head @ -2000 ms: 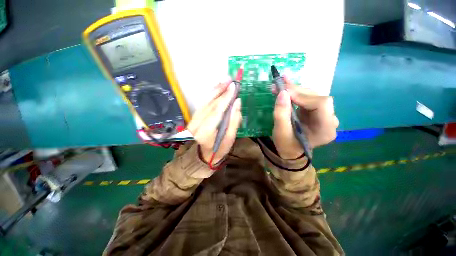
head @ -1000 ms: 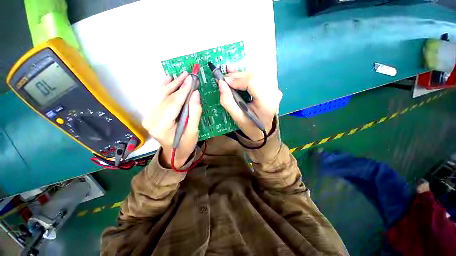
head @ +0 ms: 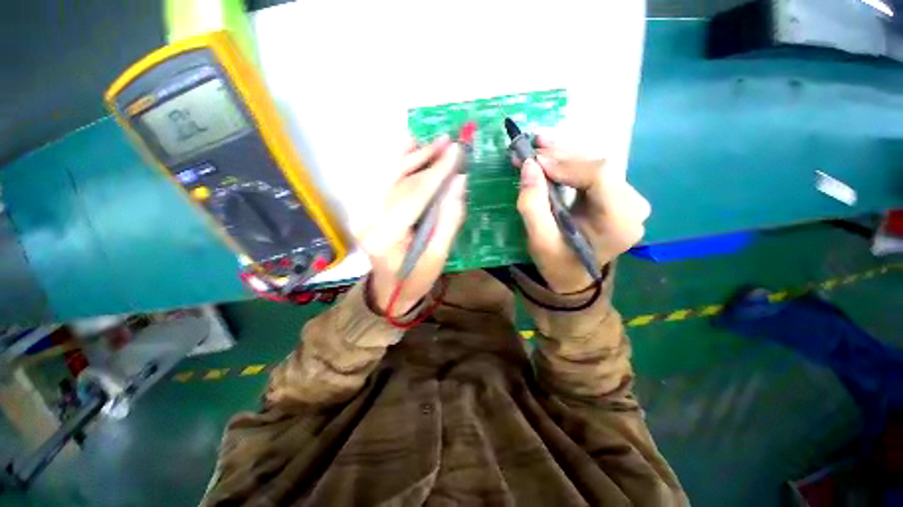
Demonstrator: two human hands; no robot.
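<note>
A green circuit board [head: 490, 213] lies on a white sheet [head: 347, 59] in front of me. My left hand [head: 416, 213] is closed on the red test probe [head: 424, 230], its red tip over the board's upper part. My right hand [head: 584, 208] is closed on the black test probe [head: 564, 220], its black tip just right of the red one, also over the upper part. Blur hides whether the tips touch the board. The yellow-cased multimeter [head: 233, 158] lies left of the board; its display reading is blurred.
A bright green-yellow bundle [head: 203, 15] lies beyond the meter. A teal bench strip [head: 723, 149] runs across, with a dark block [head: 772, 28] at upper right and a small white piece [head: 836, 187] on the strip. A person's blue-clothed part [head: 822, 337] shows at lower right.
The camera view has swung, shifting meter, board and hands rightward in the picture since one second ago. Both hands still hold their probes over the board's upper part.
</note>
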